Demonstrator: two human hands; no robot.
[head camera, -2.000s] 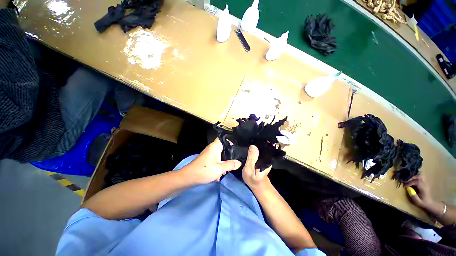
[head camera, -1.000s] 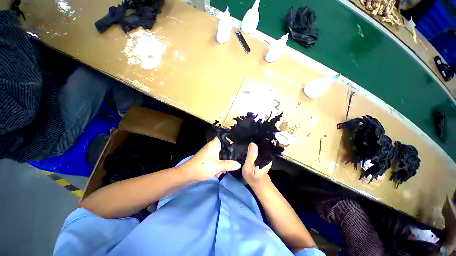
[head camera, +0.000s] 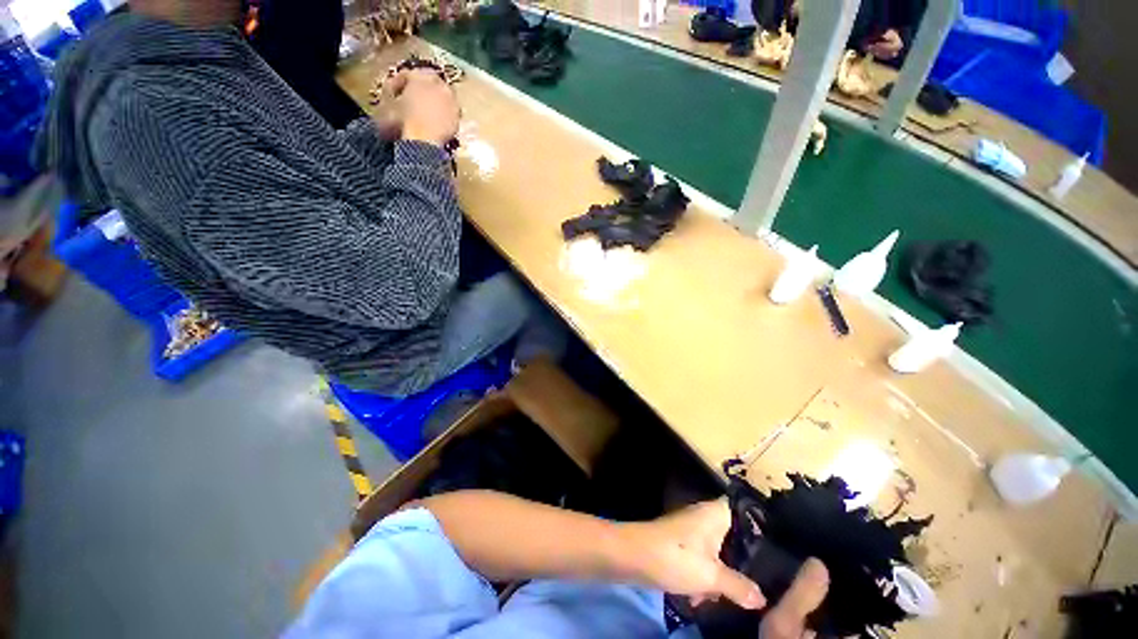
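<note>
A black jagged part (head camera: 842, 537) with ragged points is held over the bench's front edge at the lower right. My left hand (head camera: 699, 556) grips its left side, with the thumb on the dark, smoother base. My right hand (head camera: 796, 604) is cut off by the bottom edge; its thumb presses on the base, and its other fingers are hidden. A whitish round dish (head camera: 914, 590) shows beside the part's right side.
White squeeze bottles (head camera: 924, 348) and a short dark stick (head camera: 832, 307) are along the bench's back edge. Black parts lie on the bench (head camera: 630, 206) and green conveyor (head camera: 948, 277). A seated person (head camera: 287, 200) works at left. An open cardboard box (head camera: 562, 418) is beside my left arm.
The view has swung left, so the bench and my hands appear lower and further right. The seated person and a grey post have come into view. Both hands still hold the black part.
</note>
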